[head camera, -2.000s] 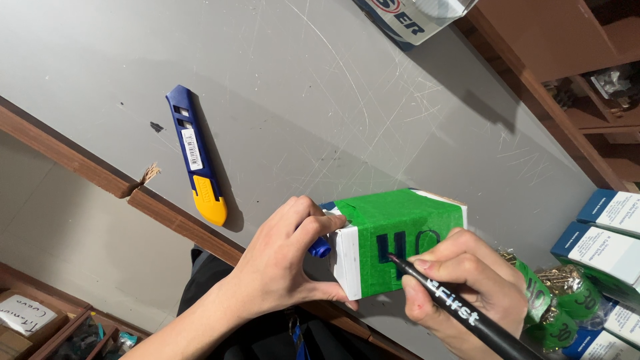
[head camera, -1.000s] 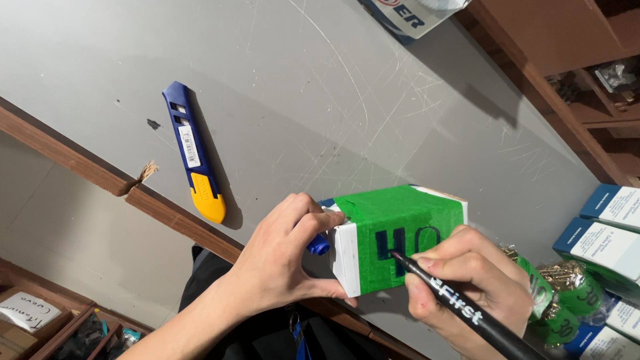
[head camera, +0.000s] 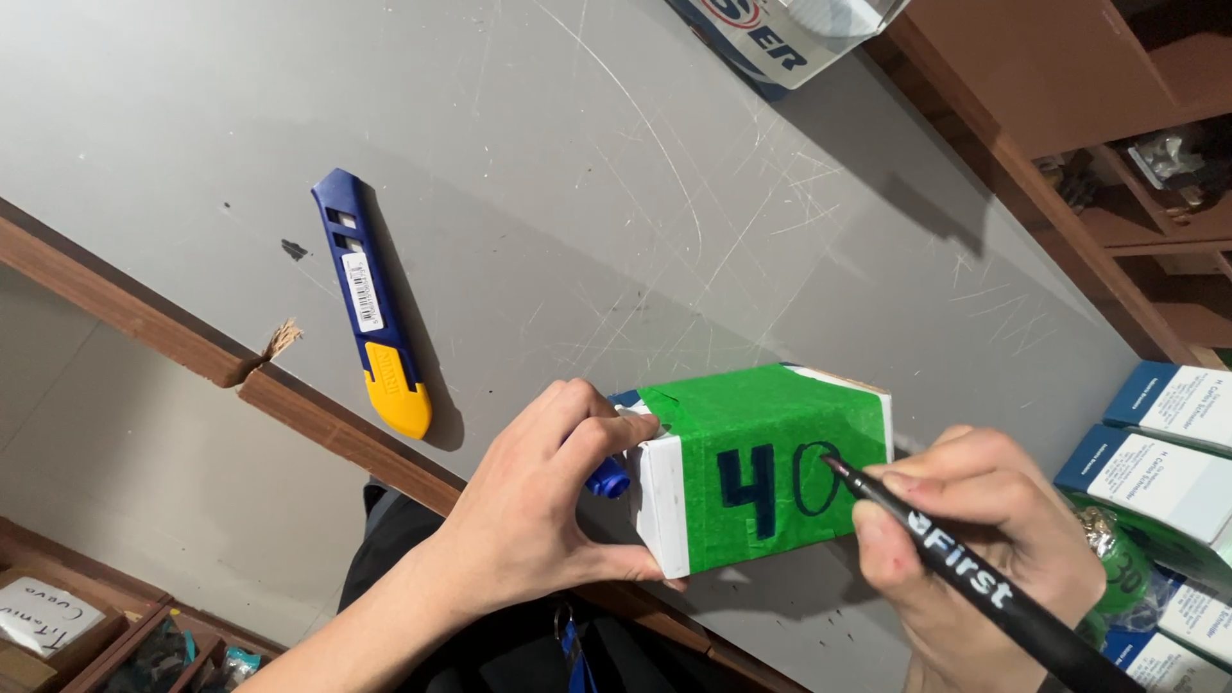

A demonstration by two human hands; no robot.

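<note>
My left hand grips the white end of a small carton wrapped in green tape, with a blue marker cap held by its fingers. The tape bears a thick dark "4" and a thinner "0". My right hand holds a black marker, its tip on the upper right of the "0". A blue and yellow utility knife lies on the grey tabletop, left of the carton and apart from both hands.
A printed container stands at the top edge. Blue and white boxes and a green-labelled bag of small parts are at the right. Wooden compartments line the upper right; others hold small bags at lower left.
The marker tip has moved from the "4" to the "0". The "4" looks thicker and darker than two seconds ago. My left hand still holds the carton.
</note>
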